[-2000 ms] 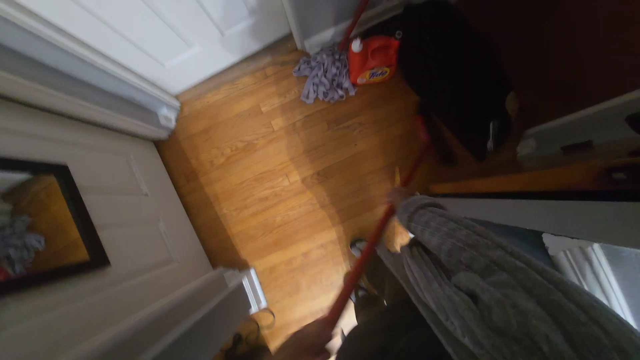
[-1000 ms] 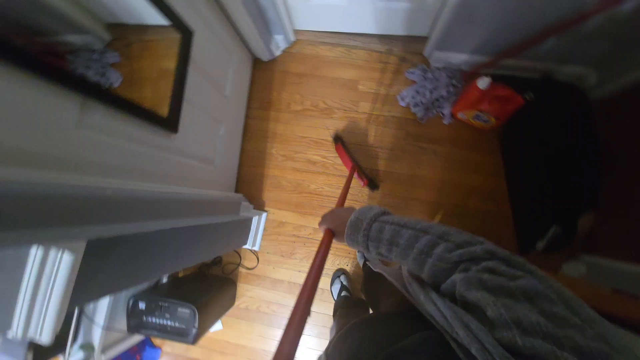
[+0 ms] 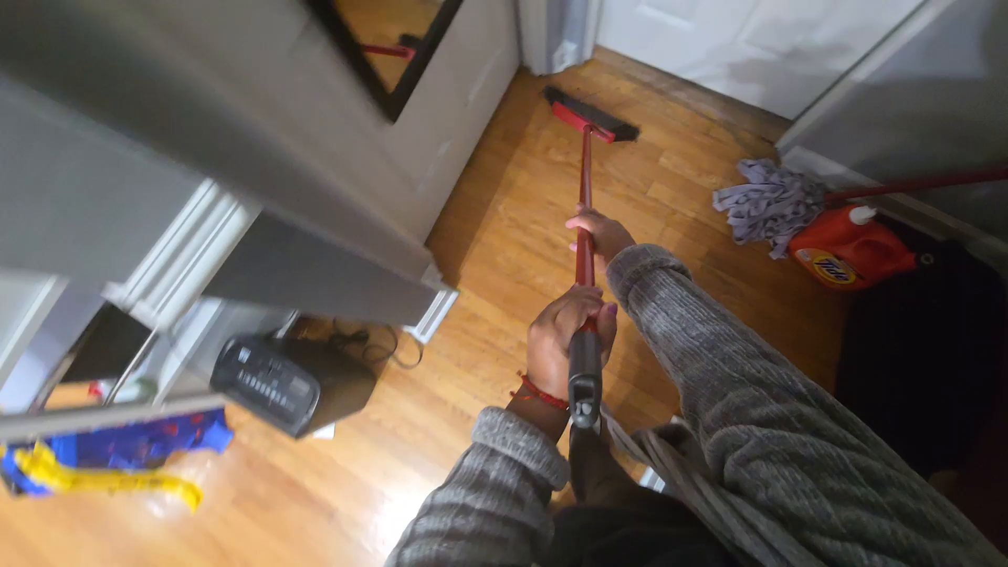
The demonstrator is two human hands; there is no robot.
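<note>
Both my hands grip the red handle of a broom point(image 3: 585, 177). My left hand point(image 3: 561, 335) is wrapped round the upper part, just by the dark grip end, with a red bracelet at the wrist. Farther down the handle, my right hand point(image 3: 602, 236) holds it from the right side. The red broom head with dark bristles point(image 3: 591, 116) rests on the wooden floor point(image 3: 504, 213), near the corner between the door with the mirror and the white door ahead.
On the right lie a grey string mop head point(image 3: 768, 205), a red Tide jug point(image 3: 854, 248) and a large black object point(image 3: 921, 354). A black speaker-like box point(image 3: 295, 382) with a cable stands left, near the white-trimmed wall end point(image 3: 431, 315). A blue and yellow item point(image 3: 118, 465) lies lower left.
The broom head has moved away from me, toward the far doors. My left hand now shows on the upper handle; one second ago only my right hand was seen there. The view has shifted.
</note>
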